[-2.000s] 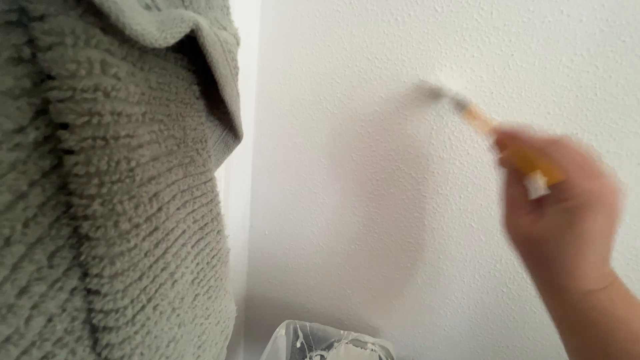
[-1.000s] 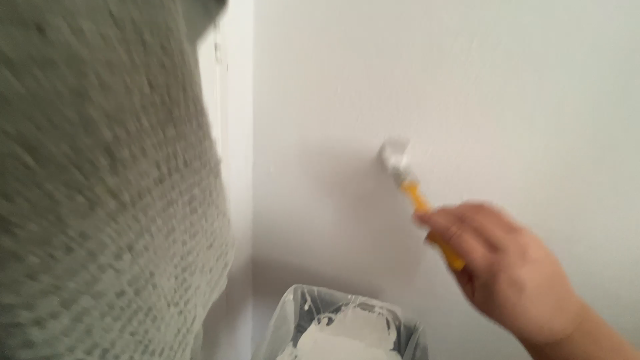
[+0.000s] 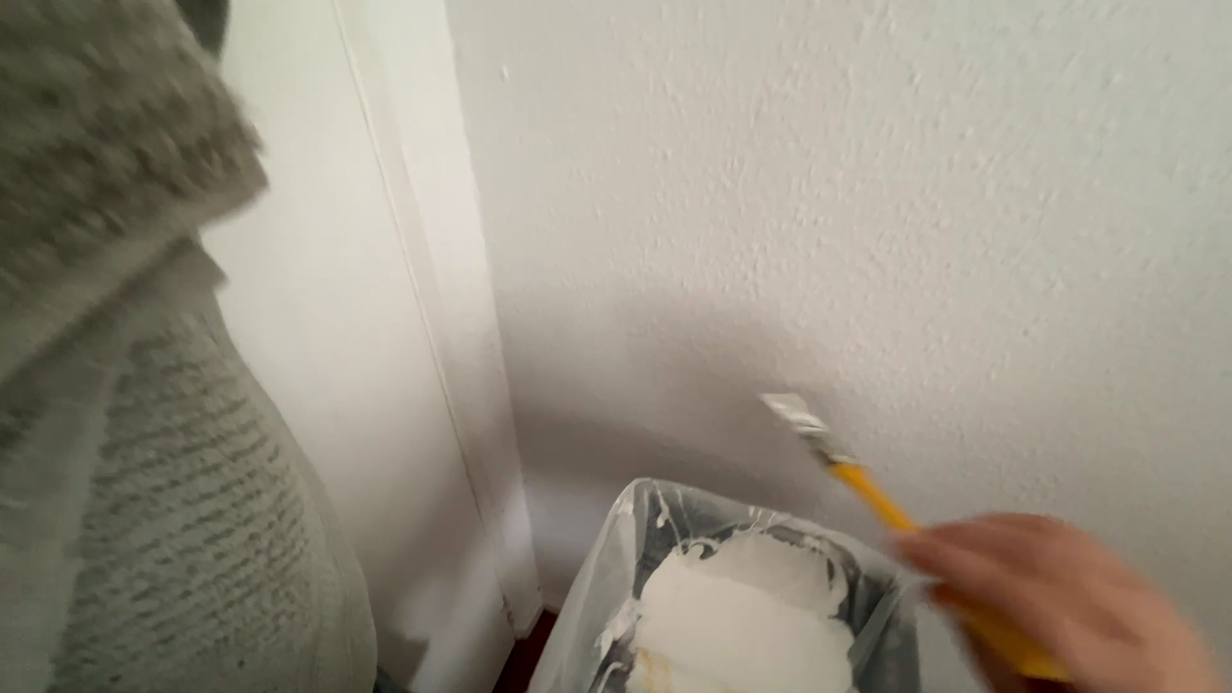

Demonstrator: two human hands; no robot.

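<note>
My right hand (image 3: pixel 1049 597), blurred at the lower right, is closed around the yellow handle of a paintbrush (image 3: pixel 871 496). The brush points up and to the left, its bristles (image 3: pixel 791 409) coated in white paint, in front of the textured white wall (image 3: pixel 818 212). Whether the bristles touch the wall cannot be told. Below and left of the brush stands a paint tray lined with clear plastic (image 3: pixel 643 520), holding white paint (image 3: pixel 741 616), with smears on its sides. My left hand is not in view.
A grey-green ribbed towel or similar textile (image 3: pixel 192 481) hangs close on the left. Behind it are a white door or panel (image 3: pixel 318 250) and white trim (image 3: pixel 433 192) meeting the wall at a corner. A strip of dark red floor (image 3: pixel 525 659) shows at the bottom.
My right hand has brought the brush down the wall, from high on it to just above the tray. The view has tilted down, showing more of the tray and paint.
</note>
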